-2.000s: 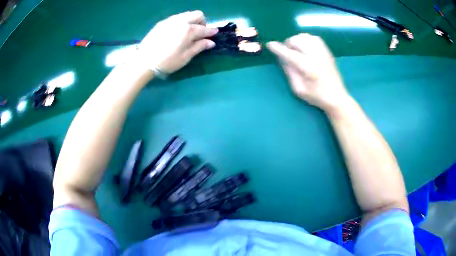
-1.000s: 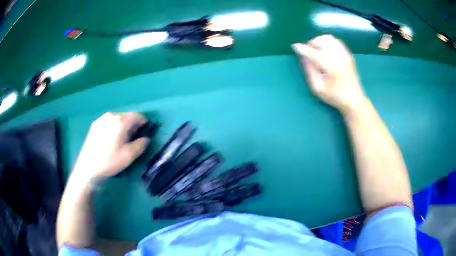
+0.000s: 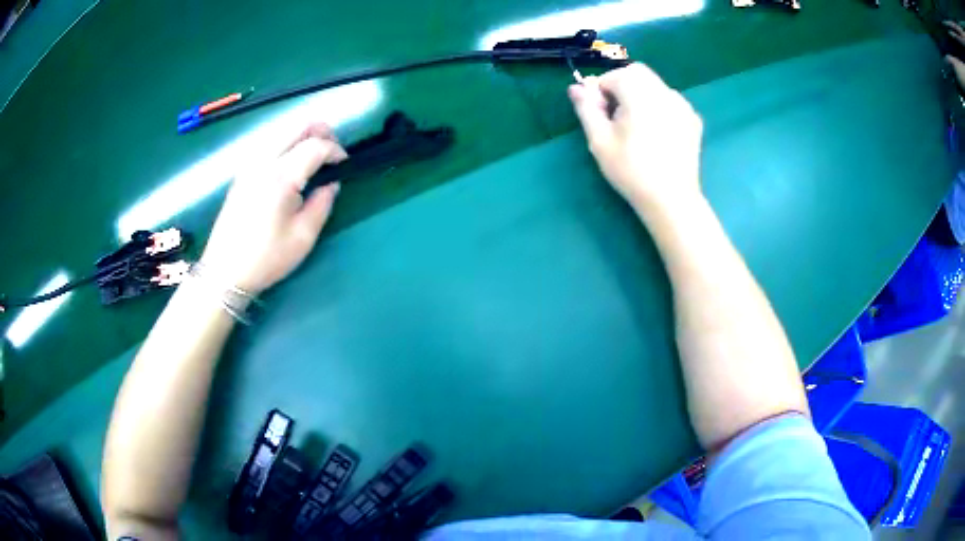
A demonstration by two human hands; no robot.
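My left hand (image 3: pixel 277 206) holds a black plastic shell (image 3: pixel 392 148) over the dark green strip, its far end pointing right. My right hand (image 3: pixel 640 127) pinches a small pale tip on a thin dark lead beside the partly assembled end (image 3: pixel 545 50). That end is a black body with copper-coloured metal at its right. Its black cable (image 3: pixel 392 72) runs left to a blue connector (image 3: pixel 189 119) with a red-orange sleeve (image 3: pixel 221 104). A pile of loose black shells (image 3: pixel 323 488) lies on the lighter green worktop near my body.
Another partly assembled end (image 3: pixel 138 266) with two bright tips lies at the left on the strip. More metal tips show at the top right. A black bag (image 3: pixel 48 497) is at lower left. Blue stools or bins (image 3: pixel 899 454) stand below the table at right. Part of another person's hand shows at the right edge.
My left hand has moved from beside the pile up to the strip with a shell. My right hand now pinches a lead tip. The view has shifted, and the pile appears lower.
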